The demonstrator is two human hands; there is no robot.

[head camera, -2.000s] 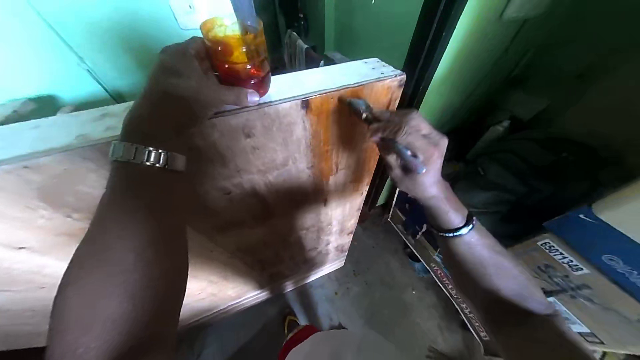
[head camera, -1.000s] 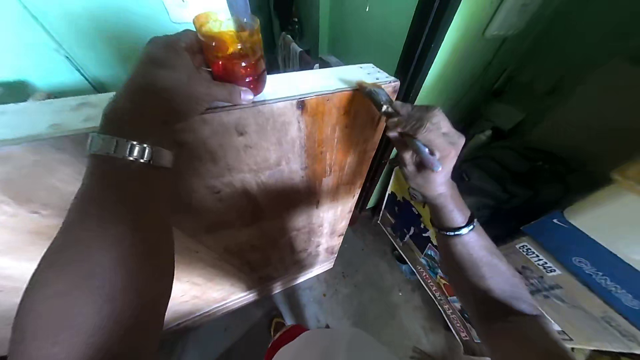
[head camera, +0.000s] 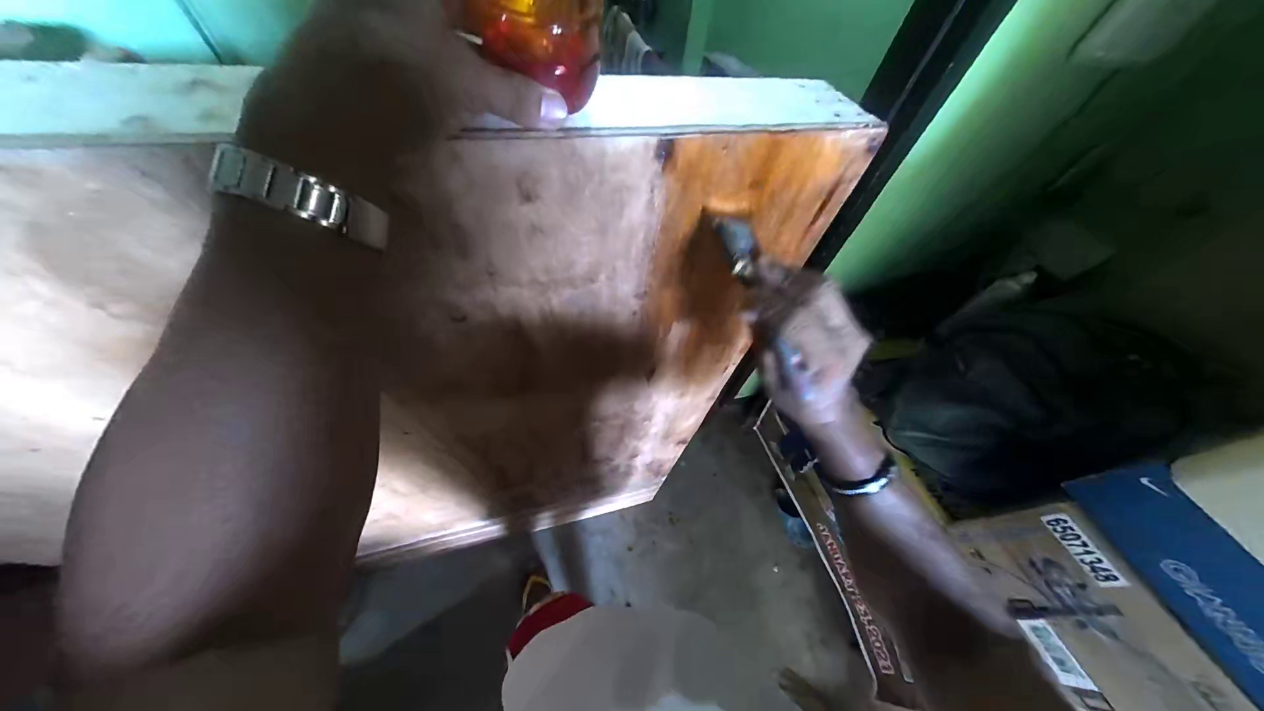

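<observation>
My left hand (head camera: 395, 69), with a metal watch band on its wrist, holds a clear container of orange-red liquid (head camera: 543, 49) at the top edge of an upright plywood panel (head camera: 533, 267). A paintbrush (head camera: 736, 242) is gripped in my right hand (head camera: 810, 331), its bristles against the panel's face near the right end. Around the brush the wood is wet and orange-brown; the rest of the face is pale, partly in shadow. The panel's top edge (head camera: 711, 104) is a whitish board.
A green wall (head camera: 800, 39) stands behind the panel, with a dark post at its right end. At the lower right are a cardboard box (head camera: 997, 563), a blue shoebox (head camera: 1165, 553) and a dark bag (head camera: 1027, 385). Concrete floor (head camera: 681, 553) shows below.
The brush has gone from the panel's top edge down onto its face. The orange-brown patch now covers more of the right end. My left hand keeps hold of the container.
</observation>
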